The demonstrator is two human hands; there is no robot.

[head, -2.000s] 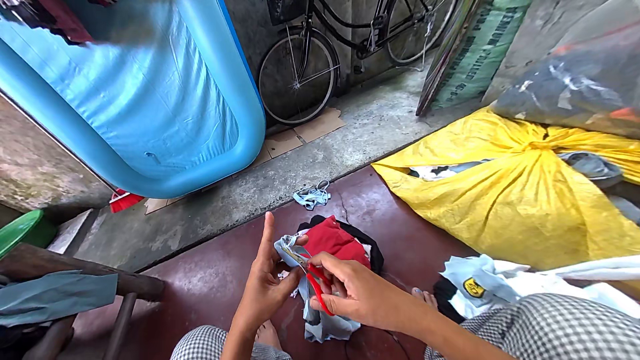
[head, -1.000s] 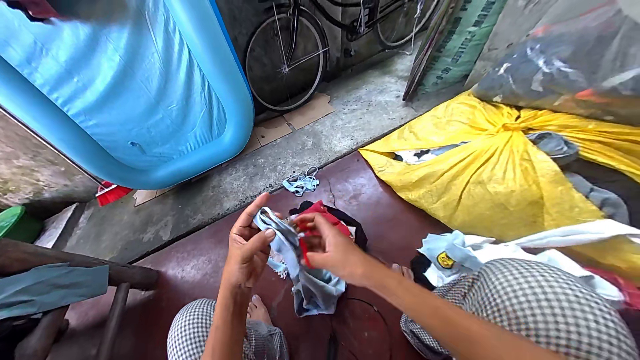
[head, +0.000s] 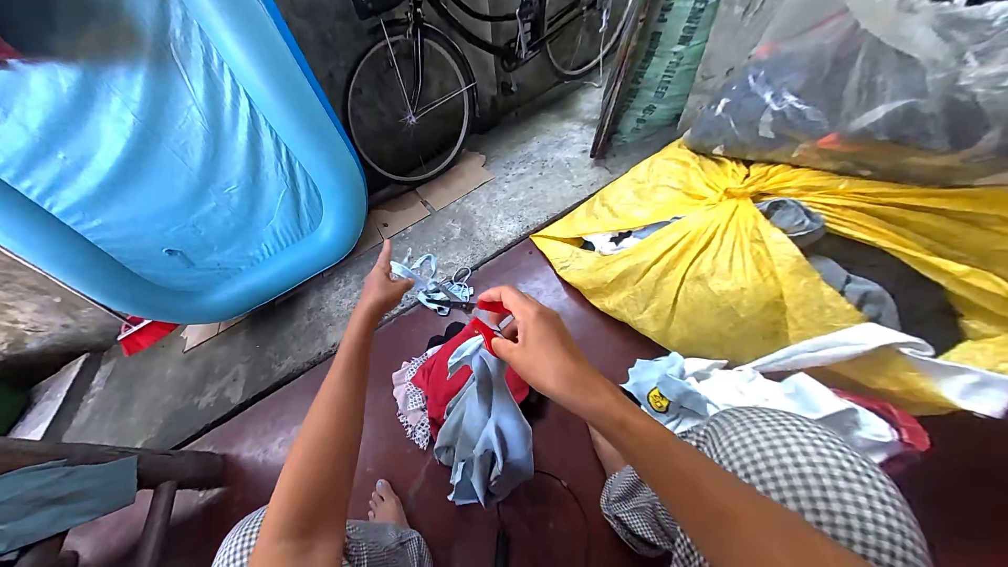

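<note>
My left hand (head: 384,287) reaches over a small heap of light blue cloth strips (head: 441,295), index finger pointing up. A pale strip lies at its fingertips; whether it is gripped or released is unclear. In my right hand (head: 539,342) are red-handled scissors (head: 482,335), their dark blades pointing left toward the strips. A light blue-grey cloth (head: 488,429) hangs below that hand, its upper end by the scissor handles. Behind it lie a red cloth (head: 441,378), a black cloth and a patterned pale cloth (head: 411,402) on the dark red floor.
A yellow sack (head: 693,283) with clothes showing lies at right, below a clear plastic bag (head: 850,94). White clothes and a light blue piece with a yellow badge (head: 657,399) are by my knee. An inflatable blue pool (head: 315,260), bicycle (head: 409,118) and wooden bench (head: 181,468) stand around.
My left hand has moved away from the blue-grey cloth, toward the strips on the floor. That cloth, earlier between both hands, now hangs at my right hand. The scissors have stayed in my right hand.
</note>
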